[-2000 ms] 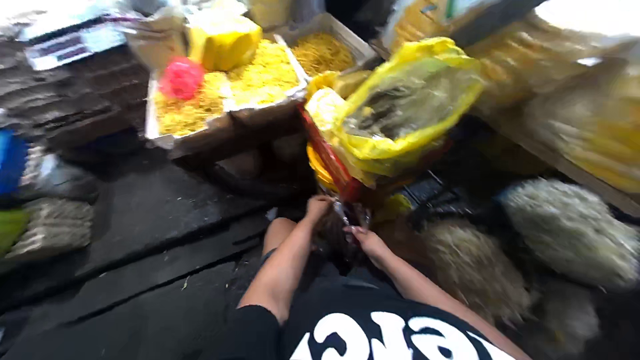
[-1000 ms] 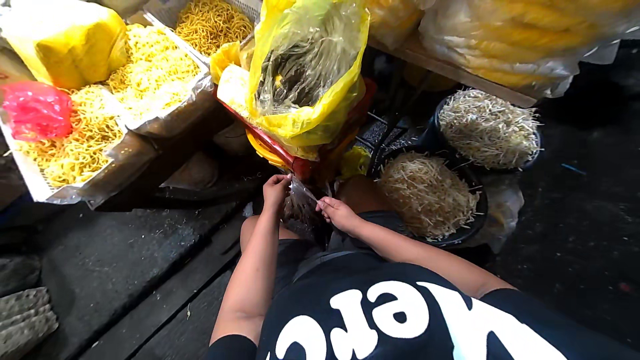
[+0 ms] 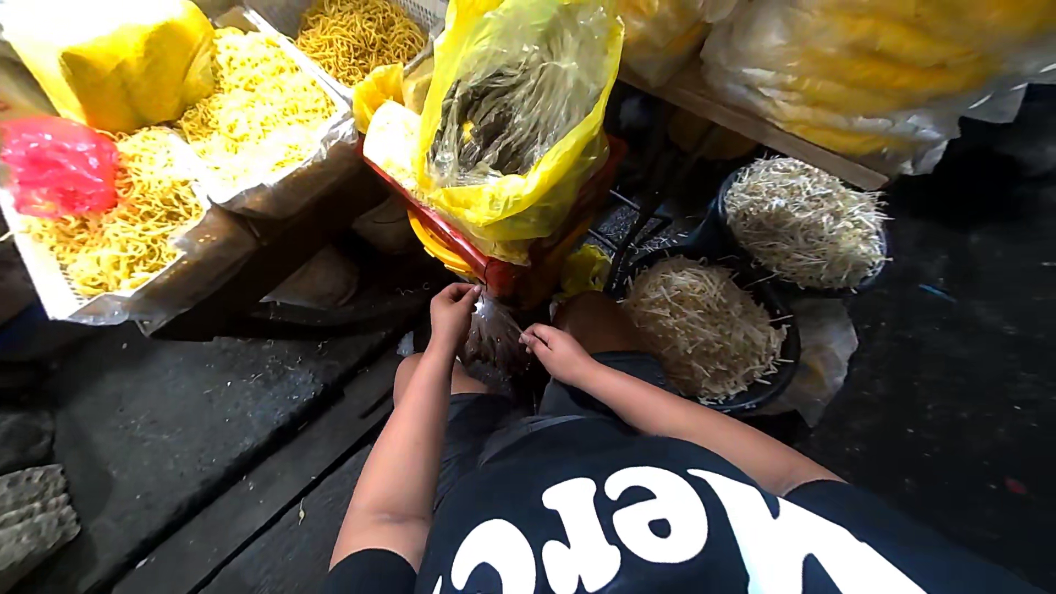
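Observation:
A clear plastic bag point(image 3: 495, 334) with dark contents hangs between my knees, its top pinched by both hands. My left hand point(image 3: 454, 313) grips the bag's upper left edge between thumb and finger. On the right edge, lower down, my right hand point(image 3: 557, 351) has its fingertips closed. Just beyond the hands stands a red plastic crate point(image 3: 445, 227), topped by a large yellow plastic bag point(image 3: 503, 202) that is open and lined with clear plastic holding dark grey strips. The lower part of the small bag is in shadow.
Trays of yellow noodles point(image 3: 256, 107) stand at upper left, with a pink plastic bag point(image 3: 58, 165) on one. Two dark tubs of bean sprouts point(image 3: 701, 330) sit close to my right leg. A wooden shelf edge point(image 3: 767, 124) juts in at upper right.
My hands have moved apart, and the bag's top is spread wider between them than a second ago. The view has swung to the right since two seconds ago.

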